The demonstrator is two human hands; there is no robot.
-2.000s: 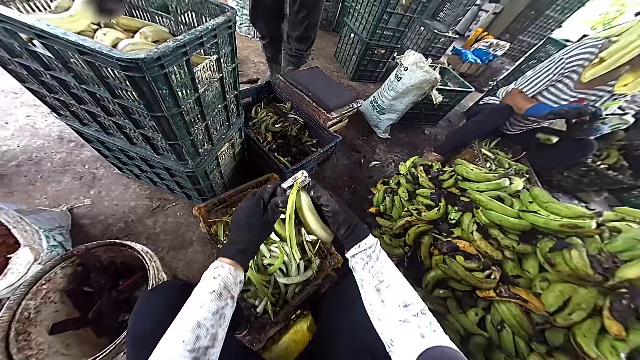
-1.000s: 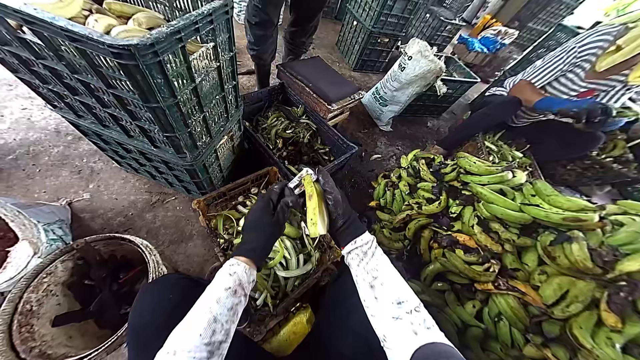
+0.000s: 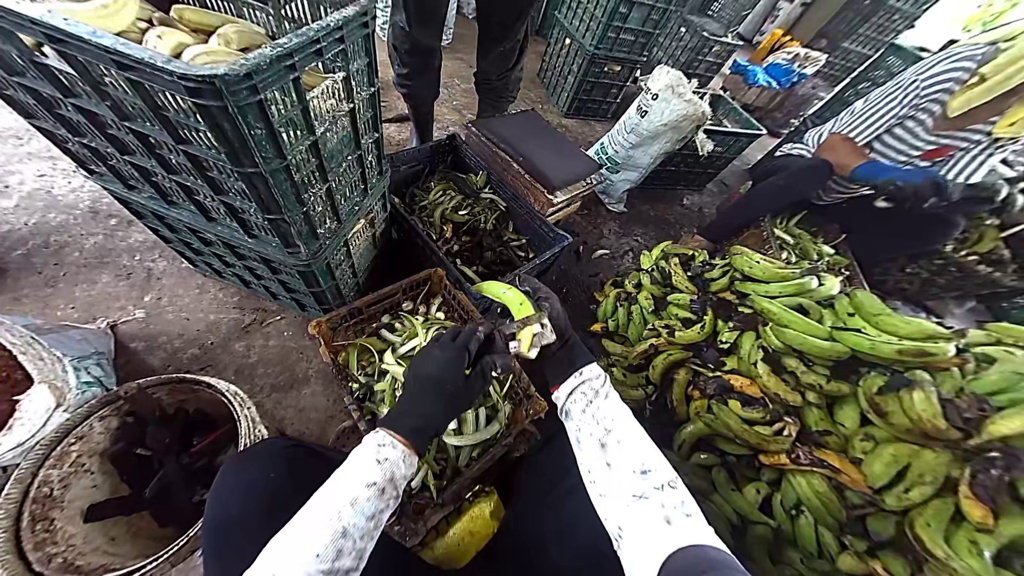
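My right hand point(image 3: 554, 332), in a black glove, grips a green plantain point(image 3: 510, 301) whose lower part is pale and partly stripped of skin. Against that lower end are the fingers of my left hand point(image 3: 448, 376), gloved in black and closed around a small tool with a pale, whitish part point(image 3: 507, 326); its exact kind is hard to tell. Both hands are above a brown plastic crate point(image 3: 330, 326) of plantain peels point(image 3: 472, 424). To the right lies a large heap of green plantains point(image 3: 808, 384).
Stacked green crates point(image 3: 264, 152) holding peeled plantains point(image 3: 210, 40) stand at left. Ahead are a dark crate point(image 3: 552, 244) with peels, a flat-topped box point(image 3: 538, 148) and a white sack point(image 3: 652, 128). A round bucket point(image 3: 64, 496) stands lower left. One person sits at right; another stands ahead.
The plantain between my hands now points up and left and shows green skin, where a peeled one showed two seconds ago. My hands have shifted to the right above the crate.
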